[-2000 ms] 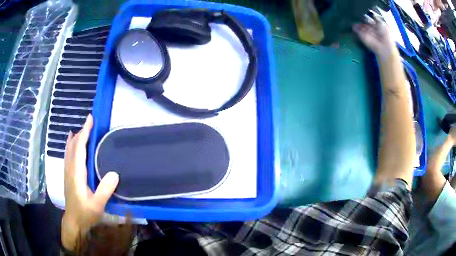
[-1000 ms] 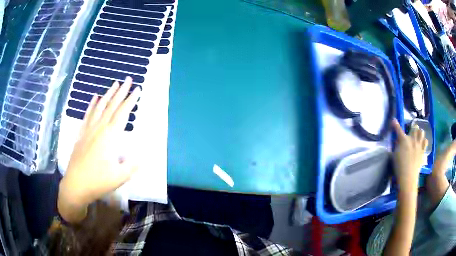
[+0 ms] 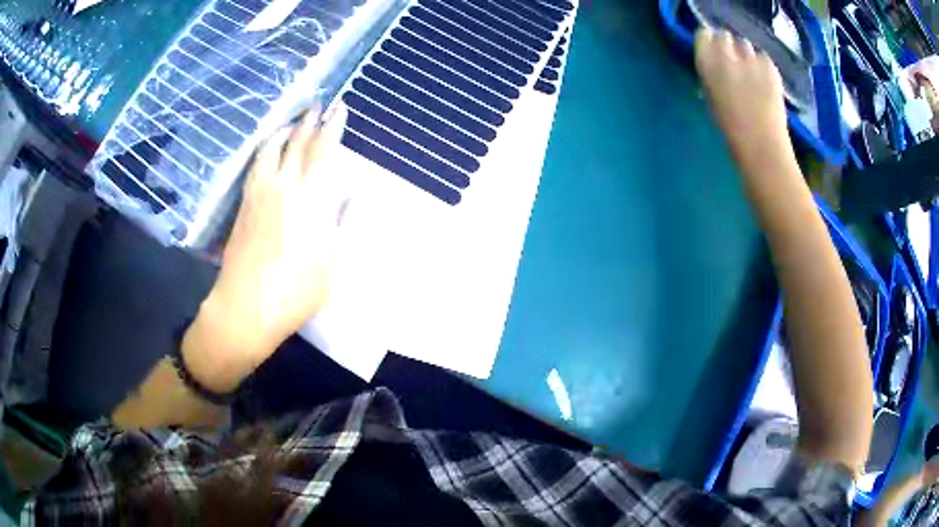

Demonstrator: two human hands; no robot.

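The white liner sheet (image 3: 432, 257) lies on the green surface with rows of black strips (image 3: 432, 93) on its upper part and bare white below. My left hand (image 3: 283, 226) lies flat over the sheet's left edge, fingertips at the left ends of the lowest strips; I see nothing held in it. My right hand (image 3: 739, 77) is stretched out at the top right, at the near edge of a blue tray (image 3: 674, 23) with a dark item in it. Its fingertips are hidden, so its grip cannot be told.
Clear crinkled plastic packing (image 3: 221, 113) lies left of the liner sheet. A small white scrap (image 3: 559, 393) lies on the green work surface (image 3: 607, 237). Another blue tray (image 3: 743, 412) holding an oval base (image 3: 764, 456) is under my right forearm. More trays stand at the far right.
The view has turned. The tray first in front of me went to the right, uncovering the liner sheet. My right hand has moved from beside that tray to a tray at the top right.
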